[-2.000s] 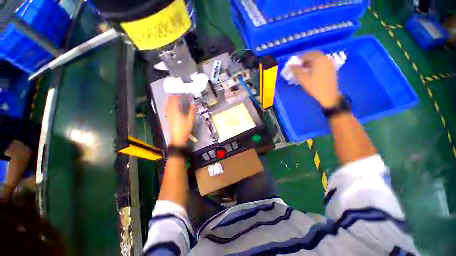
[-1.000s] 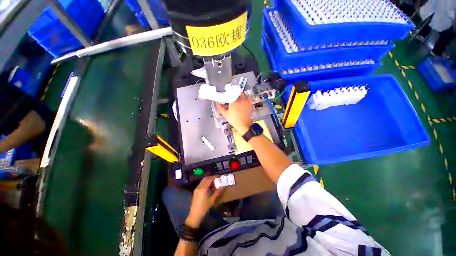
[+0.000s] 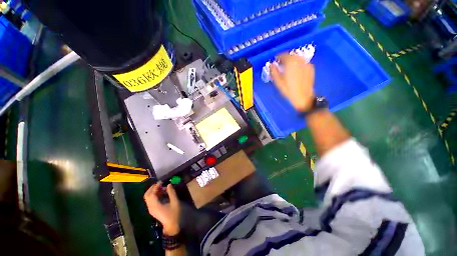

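Observation:
My right hand (image 3: 295, 82) is over the large blue tray (image 3: 325, 100), beside a row of white plastic parts (image 3: 304, 52). It is blurred; a white part shows at its fingertips, but whether it is gripped is unclear. My left hand (image 3: 165, 206) is at the machine's front left corner, by the green button (image 3: 175, 180), fingers apart and empty. Several white parts (image 3: 207, 176) lie on the cardboard flap (image 3: 228, 177). The machine bed (image 3: 150, 137) holds metal tooling (image 3: 193, 134) and a small loose white stick (image 3: 175, 148). Lumpy white wrapping (image 3: 173, 109) hangs around the ram.
The black machine head (image 3: 107, 37) with a yellow label looms at upper left. Yellow-black posts stand left (image 3: 125, 173) and right (image 3: 245, 84) of the bed. Stacked blue trays (image 3: 270, 30) with white parts stand behind the large tray. A red stop button (image 3: 210, 160) is on the front panel.
My right hand has moved from the tooling to the blue tray. My left hand has left the white parts on the flap and moved left. The camera view has shifted.

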